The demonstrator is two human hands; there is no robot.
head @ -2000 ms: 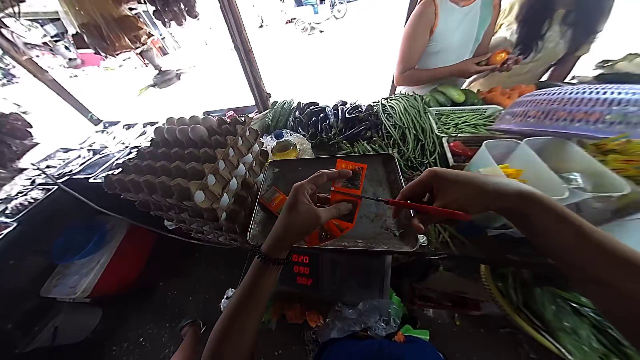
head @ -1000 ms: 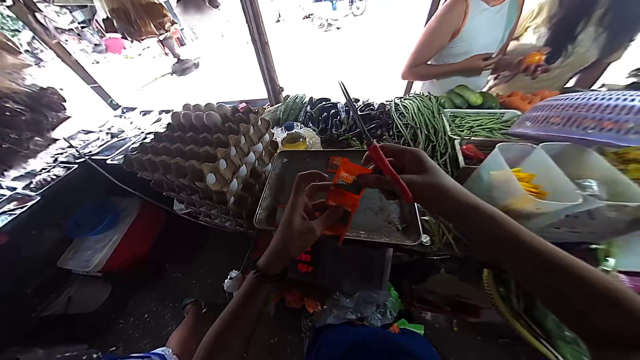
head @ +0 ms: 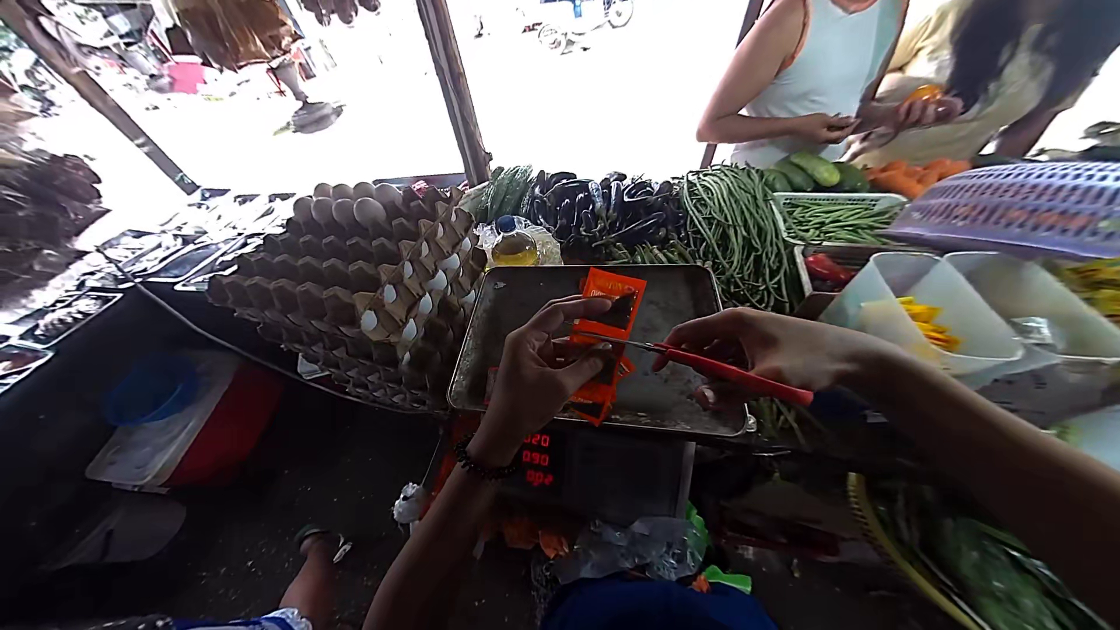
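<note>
My left hand (head: 547,367) grips a strip of orange printed sachets (head: 618,302) above a worn metal tray (head: 678,385). In my right hand (head: 744,346) is a pair of scissors with red handles (head: 744,378). Their blades point left and lie across the strip, close to my left fingertips. More orange packaging shows beneath and behind my left hand. Under the tray's near side is a digital scale (head: 612,477) with a lit red display.
Stacked egg trays (head: 367,289) stand left of the tray. Behind it are a bottle of yellow liquid (head: 514,245), eggplants (head: 604,206) and long beans (head: 739,227). Plastic bins (head: 927,306) and a purple basket (head: 1015,206) stand right. Across the stall a person (head: 814,79) holds an orange item.
A second ago the scissors pointed up and away from the sachets; now the blades lie across the strip. Both hands have come lower over the tray.
</note>
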